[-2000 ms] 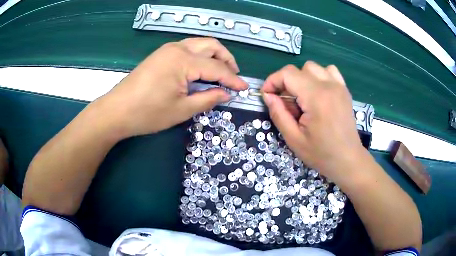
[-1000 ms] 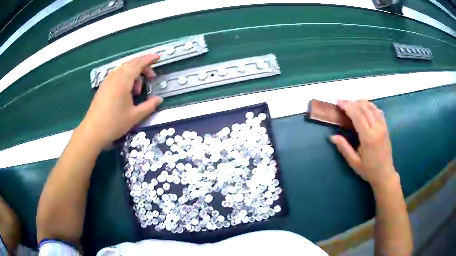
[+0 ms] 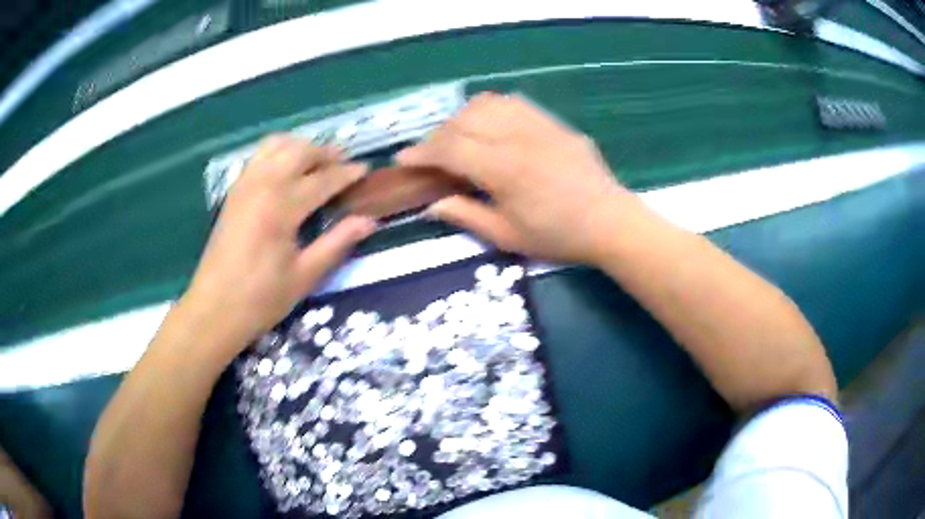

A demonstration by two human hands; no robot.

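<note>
My right hand [image 3: 527, 177] holds the reddish-brown block [image 3: 396, 191] over a grey strip that is mostly hidden under the block and my hands. My left hand [image 3: 274, 228] is at the strip's left end, with thumb and fingers around the block's left end; whether it grips strip or block is unclear through blur. Another grey strip [image 3: 390, 117] with pale round pieces lies just behind on the belt. The black tray [image 3: 543, 380], full of clear round pieces [image 3: 406, 375], is nearest my body, below both hands.
The green belt [image 3: 659, 112] has a white edge rail [image 3: 751, 195] running across. A small grey slotted strip [image 3: 850, 114] lies far right on the belt. A blurred strip [image 3: 152, 56] is at the far left beyond a white band. Part of another person's arm [image 3: 18, 492] shows bottom left.
My right hand has brought the block from the right of the tray to the nearer strip. My left hand has moved slightly right and down. The view has shifted and blurred.
</note>
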